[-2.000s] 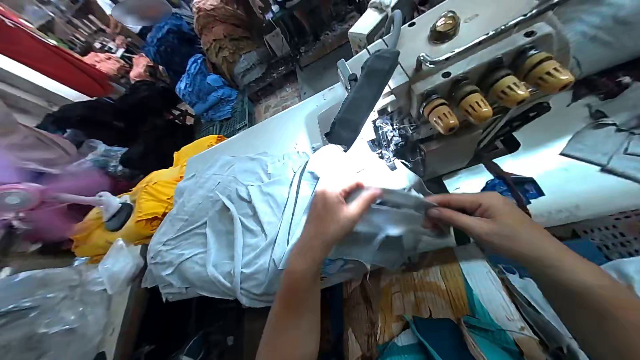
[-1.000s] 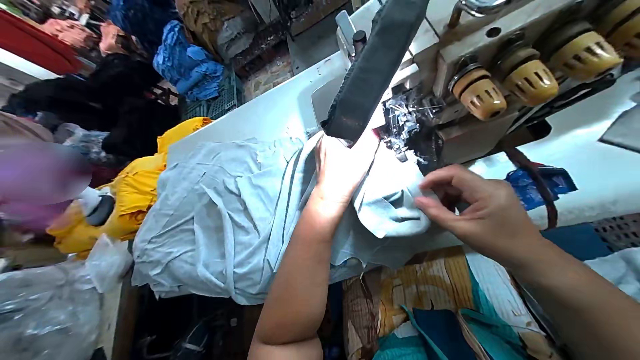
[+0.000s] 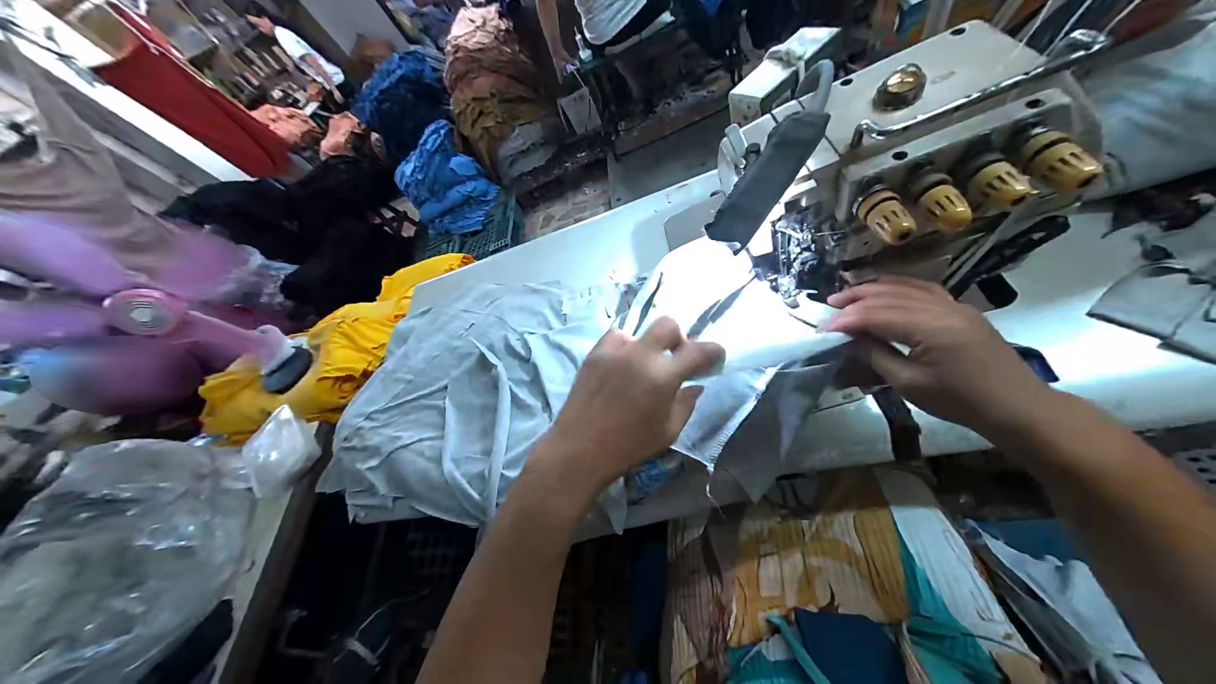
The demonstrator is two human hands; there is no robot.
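A pile of light grey fabric (image 3: pixel 427 408) lies on the white table of an overlock-type sewing machine (image 3: pixel 950 123). My left hand (image 3: pixel 632 394) is on the fabric left of the needle area, its fingers curled at a fold; whether they pinch the cloth is hard to tell. With my right hand (image 3: pixel 912 332) I hold the fabric's edge just in front of the presser foot area (image 3: pixel 803 256). Below my hands a stitched edge with a loose thread hangs over the table's front. Bright light washes out the cloth under the dark grey padded cover (image 3: pixel 769 176).
A pink fan (image 3: pixel 142 312) and yellow fabric (image 3: pixel 332 356) are at the left, above clear plastic bags (image 3: pixel 123 541). Yellow tension knobs (image 3: pixel 883 214) line the machine. Patterned cloth (image 3: pixel 807 560) lies below the front edge. People are partly visible in the background.
My left hand has moved away from beside the padded cover toward the front edge. My right hand has come up to the cloth by the presser foot area. The view has pulled back.
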